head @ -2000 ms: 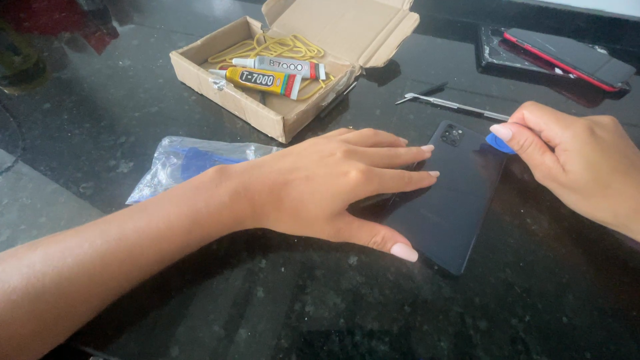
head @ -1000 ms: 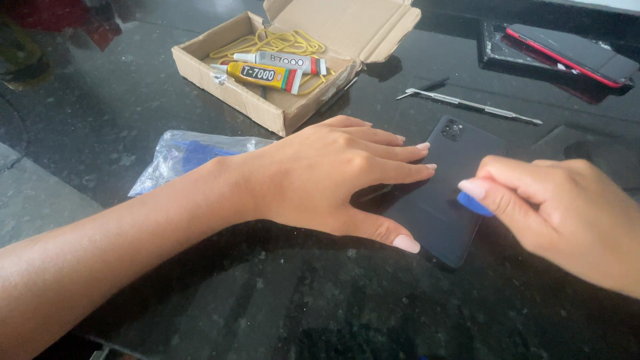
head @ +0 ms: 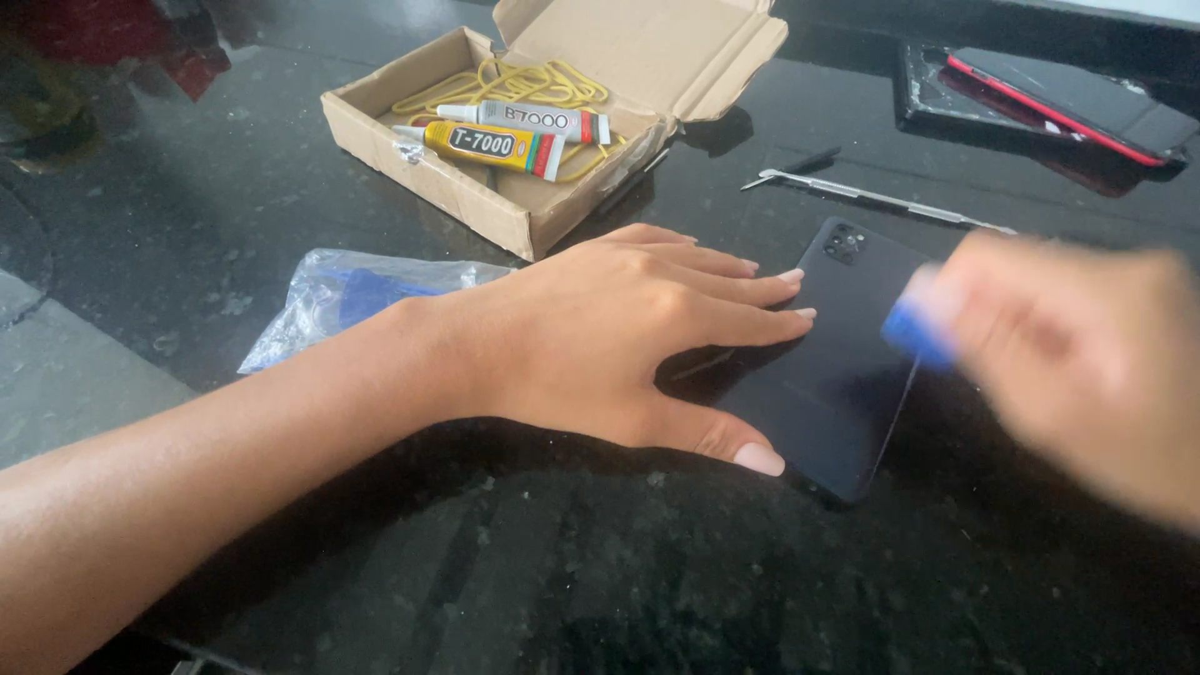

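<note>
A dark smartphone (head: 834,375) lies back side up on the counter, its camera cluster at the far end. My left hand (head: 619,328) is spread with the palm down; its fingertips and thumb rest at the phone's left side. Blurred by motion, my right hand (head: 1078,356) pinches a blue plastic pick (head: 917,333) at the phone's right edge. Whether the pick touches the seam cannot be told. Beyond the phone lie a metal spudger (head: 881,199) and a thin dark tool (head: 816,161).
An open cardboard box (head: 441,197) holds a yellow glue tube (head: 492,148), a grey glue tube (head: 534,118) and yellow cord (head: 553,82). A plastic bag (head: 323,295) with blue contents lies left. A red-edged phone (head: 1078,98) rests on a dark slab (head: 923,94) at the back right.
My right hand with the blue pick has gone from the phone's upper right corner down over its lower part, then back up to the right edge. My left hand has stayed at the phone.
</note>
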